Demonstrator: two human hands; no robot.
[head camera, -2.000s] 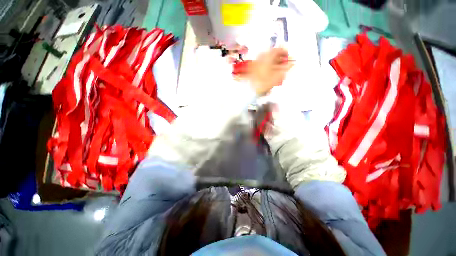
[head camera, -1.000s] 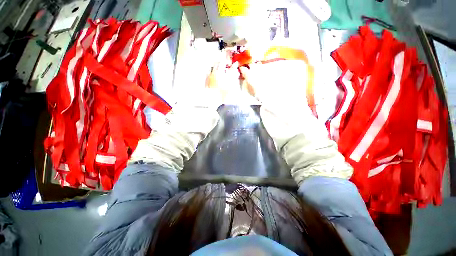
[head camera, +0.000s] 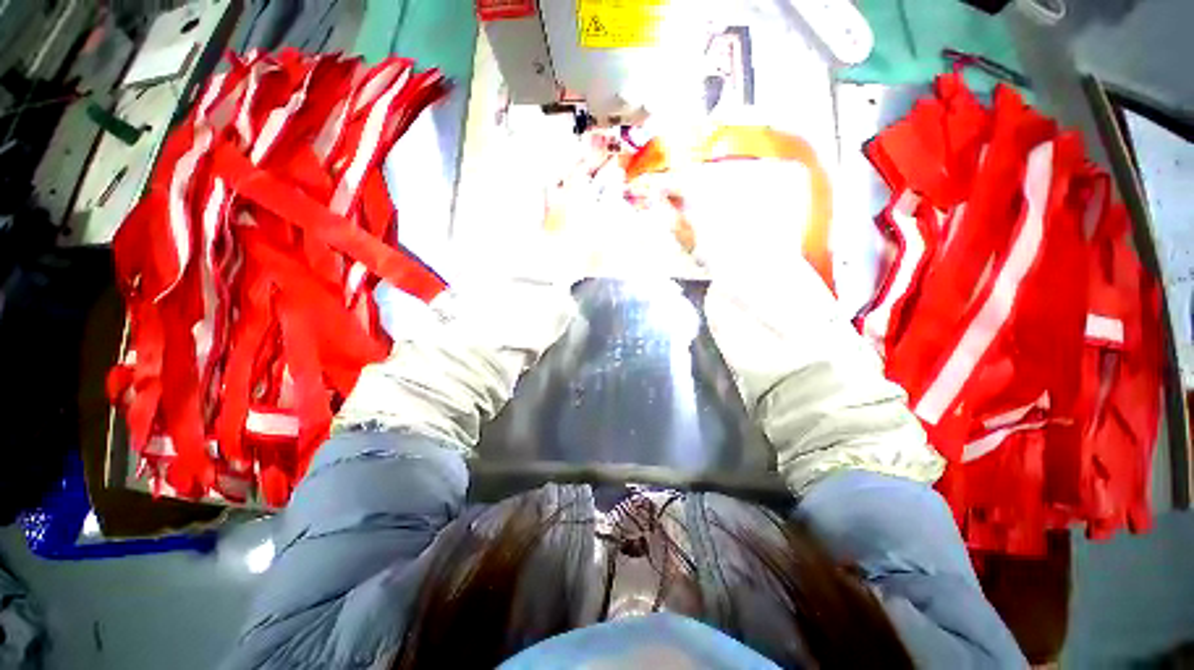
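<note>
A red strip (head camera: 766, 141), orange under the lamp, runs from the needle area to the right over the white machine bed and curves down beside my right forearm. The sewing machine head (head camera: 609, 59) stands at top centre. My left hand (head camera: 576, 196) is at the near left of the needle area, almost washed out by glare. My right hand (head camera: 665, 212) is just right of it, close to the strip's end, also washed out. I cannot tell how the fingers of either hand hold the strip. The presser foot is mostly lost in glare.
A left pile of red strips (head camera: 269, 282) with pale stripes lies left of the machine, one strip sticking out toward my left sleeve. A right pile of strips (head camera: 1034, 314) lies on the right. The grey front plate (head camera: 622, 393) is between my forearms. Snips (head camera: 985, 63) lie at upper right.
Since two seconds ago my right hand has come down from the right of the needle, and the strip now curves over the bed. In the last second my right hand has shifted slightly right.
</note>
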